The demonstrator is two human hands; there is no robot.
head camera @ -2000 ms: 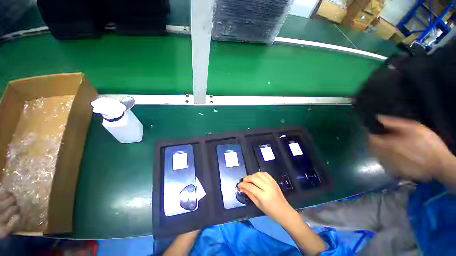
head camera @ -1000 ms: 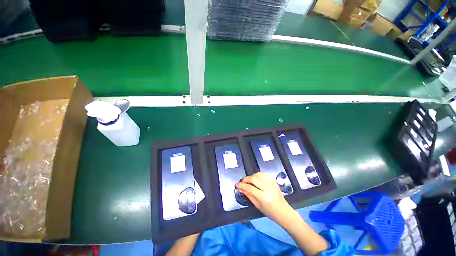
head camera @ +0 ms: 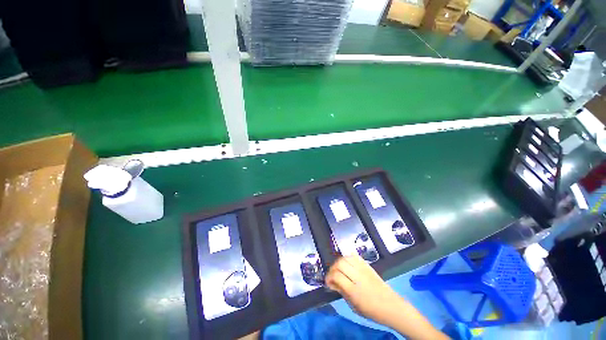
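A black foam tray (head camera: pixel 257 240) lies on the bench with several glossy dark phones, one per pocket, each with a white label and a round camera area. My right hand (head camera: pixel 359 284) is over the divider beside the second phone from the left (head camera: pixel 291 255), fingertips pinched together just right of its camera area (head camera: pixel 311 269). I cannot tell whether they hold anything small. A white slip (head camera: pixel 252 275) sticks out beside the leftmost phone (head camera: pixel 216 265). My left hand is not visible; only a sliver of forearm shows under the tray's near edge.
A white bottle (head camera: pixel 135 200) stands behind the tray's left. An open cardboard box (head camera: pixel 70 219) holds clear plastic scraps at left. A pale post (head camera: pixel 229 99) and rail are behind, black racks (head camera: pixel 537 169) at right, and a blue stool (head camera: pixel 498 279) below.
My right fingertips have moved off the second phone's camera area, uncovering it. The view has shifted. The other person's hands and dark clothing seen two seconds ago are gone.
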